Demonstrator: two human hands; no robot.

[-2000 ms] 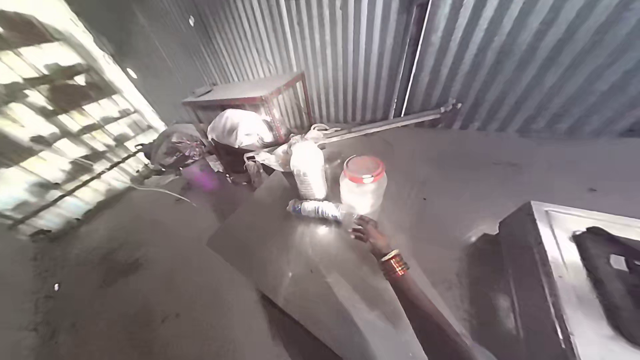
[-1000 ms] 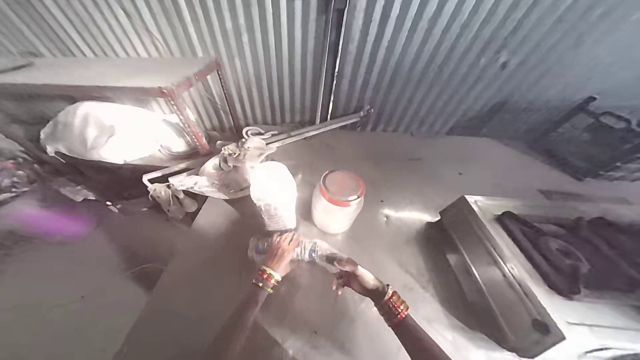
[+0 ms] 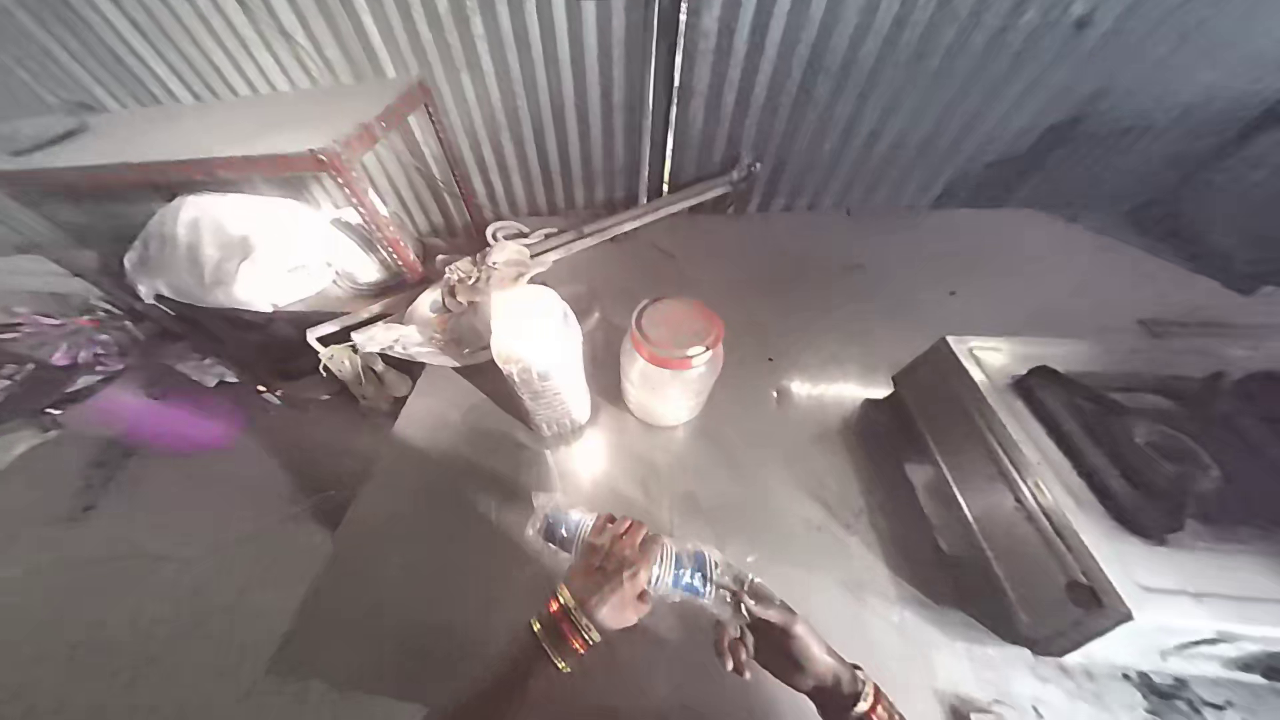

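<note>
My left hand (image 3: 612, 575), with bangles at its wrist, is wrapped over the middle of a clear plastic sleeve of stacked paper cups (image 3: 688, 573). The sleeve lies slantwise above the tabletop, and blue-and-white cups show on both sides of the hand. At its right end, my right hand (image 3: 780, 640) pinches the loose plastic between thumb and finger. Behind the hands stand a glaringly lit pale packet or container (image 3: 542, 365), whose kind I cannot tell, and a clear jar with a red-rimmed lid (image 3: 672, 365), which holds something white.
A metal gas stove (image 3: 1010, 500) with dark burner supports is on the right. A tied plastic bag (image 3: 440, 320) and a long metal bar (image 3: 650, 212) lie at the back. A red-framed stand (image 3: 370, 210) with a white sack (image 3: 230, 250) is at the back left, before a corrugated metal wall (image 3: 560, 110).
My left hand has come into view and taken hold of the cup sleeve. Both hands and the sleeve have moved away from the pale container and jar, toward me. The view has shifted.
</note>
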